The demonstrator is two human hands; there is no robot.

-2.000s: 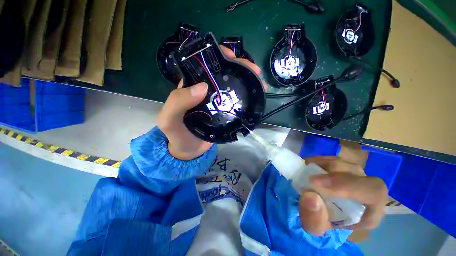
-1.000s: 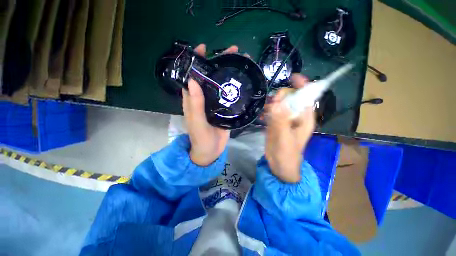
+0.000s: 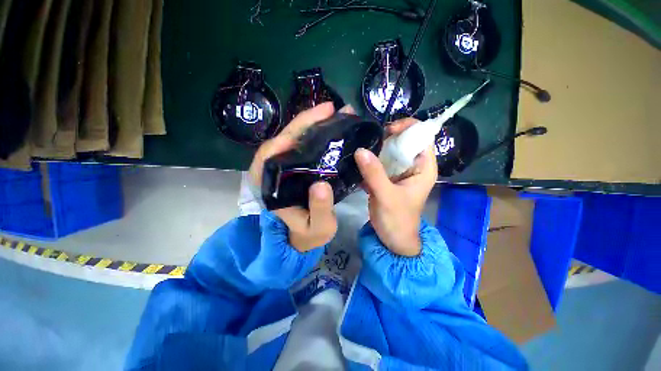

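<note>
My left hand [image 3: 308, 217] holds a black earcup housing [image 3: 304, 156] over the bench's front edge, thumb on its near side. The housing is tilted, its open face with the silver speaker driver [image 3: 332, 155] towards me, its rectangular arm to the left. My right hand [image 3: 398, 192] holds the white glue bottle [image 3: 409, 148], nozzle pointing up and right, away from the housing. My right thumb also touches the housing's right part. A thin black boom stalk [image 3: 412, 58] rises from behind the hands.
Several earcup housings [image 3: 246, 112] lie on the green mat [image 3: 196, 43]. Cardboard dividers [image 3: 148, 87] stand at left, a cardboard sheet [image 3: 572, 94] lies at right. More booms [image 3: 362, 9] lie at the back. Blue bins [image 3: 87, 199] are below the bench edge; one at right holds cardboard [image 3: 514, 282].
The glue bottle's nozzle has left the housing and now points up and right. My right hand has come in to the housing, which has been turned and tilted, arm now to the left.
</note>
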